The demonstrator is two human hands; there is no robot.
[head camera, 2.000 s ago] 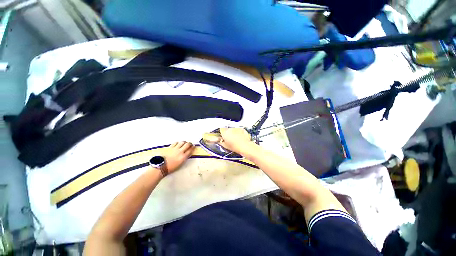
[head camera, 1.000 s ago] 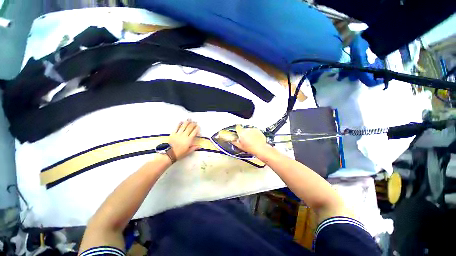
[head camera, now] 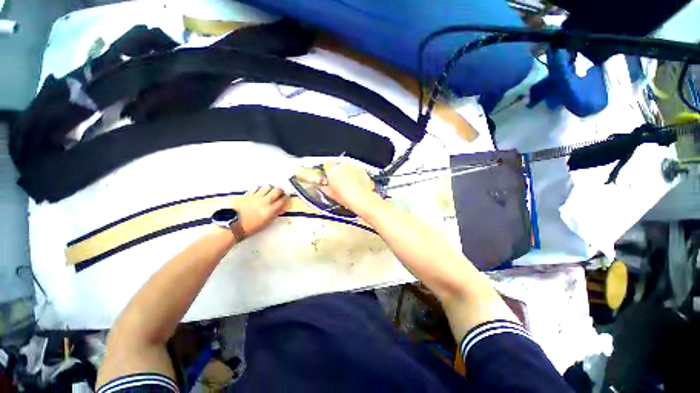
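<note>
A tan curved pressing template [head camera: 153, 225] lies on a black waistband piece [head camera: 138, 236], whose edges show on both sides. My left hand [head camera: 259, 211] lies flat on the template near its middle, fingers pointing right and away. My right hand [head camera: 347, 186] is shut on the handle of the steam iron [head camera: 316, 195]. The iron's silver tip points left, close beside my left fingers. The iron and my right forearm hide part of the strip's right end.
Unpressed black waistband pieces [head camera: 230, 127] curve beyond the strip, with a crumpled black bundle [head camera: 57, 115] at the left. A dark iron rest pad [head camera: 491, 209] lies right. A blue padded roll [head camera: 430, 38] runs along the far edge. The steam hose [head camera: 441, 77] and a spring [head camera: 572, 148] reach over the board.
The iron and my right hand have moved left along the strip, close to my left hand. My left hand has shifted slightly left. The hose and spring have swung, and the view has shifted slightly.
</note>
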